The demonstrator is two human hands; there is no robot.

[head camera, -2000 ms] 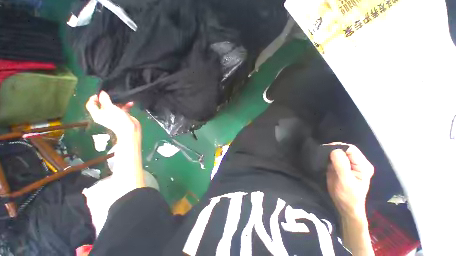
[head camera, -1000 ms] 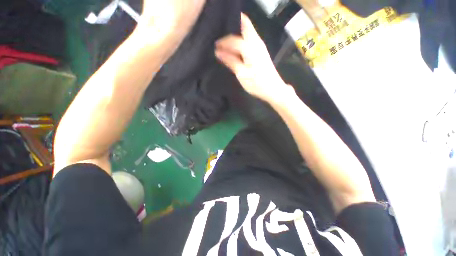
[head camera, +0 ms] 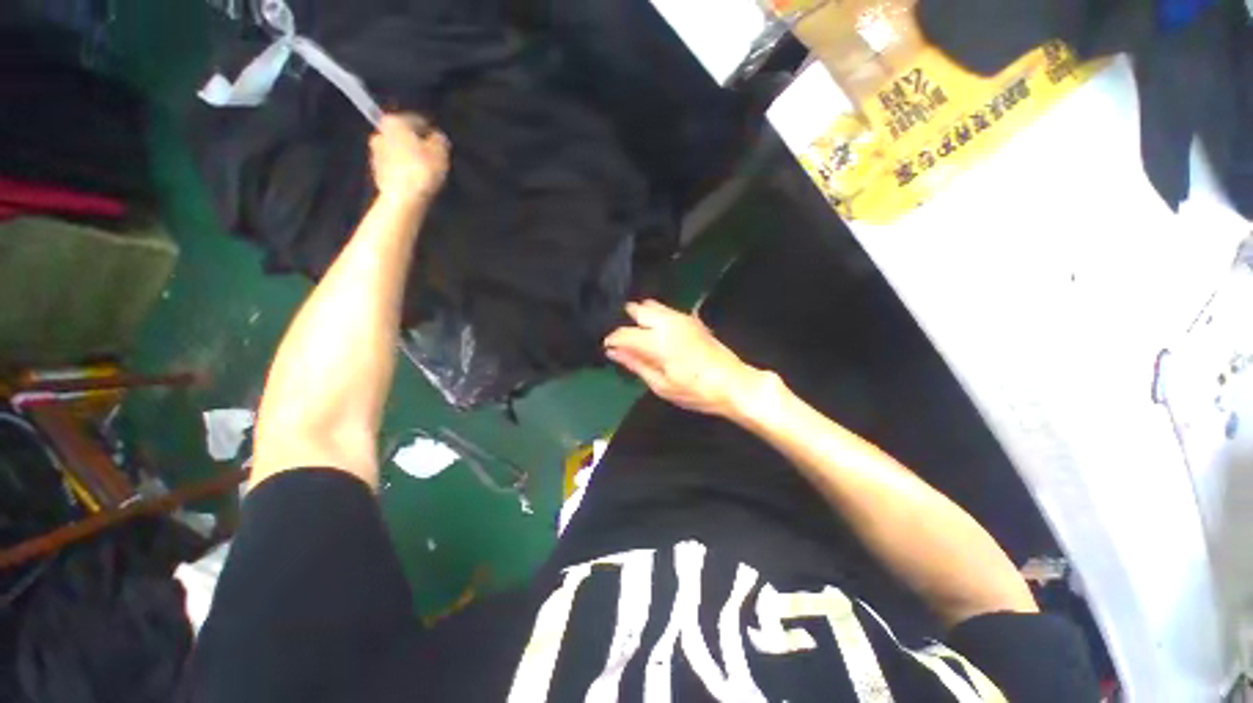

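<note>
The big bundle of black cloth pieces (head camera: 536, 206) lies over the green floor ahead of me, with a pale tie strip (head camera: 334, 78) on its upper left. My left hand (head camera: 410, 155) is on the bundle at the lower end of this strip, its fingers curled in on the black cloth; the fingertips are hard to make out. My right hand (head camera: 680, 360) is open and empty, palm down, at the bundle's lower right, above my lap. Shiny clear plastic (head camera: 447, 363) shows at the bundle's lower edge.
The white machine table (head camera: 1017, 343) with yellow printed tape (head camera: 962, 131) curves along my right. A wooden frame (head camera: 124, 515), an olive cloth (head camera: 83, 289) and dark cloth are at the left. White scraps (head camera: 426, 456) lie on the green floor.
My left hand has moved back down from the top edge onto the bundle near the strip. My right hand has moved down towards my lap. More of the bundle shows.
</note>
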